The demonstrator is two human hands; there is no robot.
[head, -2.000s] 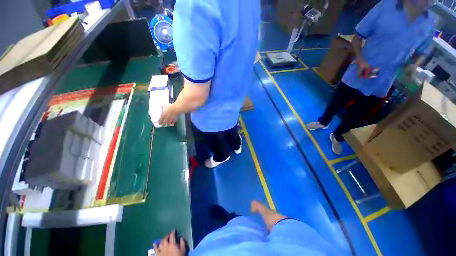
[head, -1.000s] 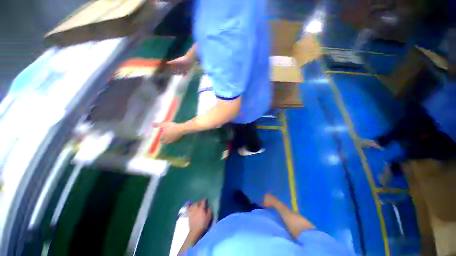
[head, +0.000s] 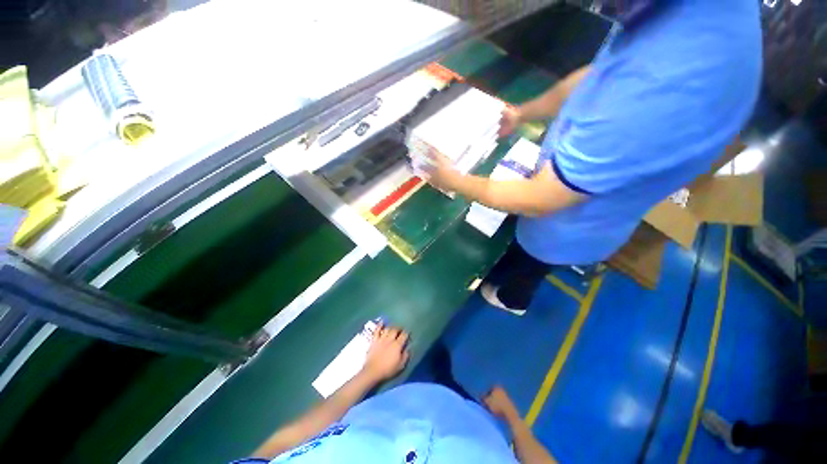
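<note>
A white product box (head: pixel 345 364) with a blue-marked end lies flat on the green bench ledge in front of me. My left hand (head: pixel 388 352) is on its far right end, fingers curled over the blue-marked part. My right hand (head: pixel 496 400) hangs low at my side above the blue floor, small and partly hidden by my shirt; its fingers are not clear.
Another person (head: pixel 635 154) stands at the bench ahead, both hands on a stack of white boxes (head: pixel 458 127). Another white box (head: pixel 515 169) lies beside it. Left are the conveyor (head: pixel 245 263), a dark strut and a white shelf (head: pixel 272 45) with a roll and yellow bundle.
The view has swung left, showing more conveyor and shelf. The other person has moved from a box at the ledge to holding the stack. My left hand remains at the ledge box.
</note>
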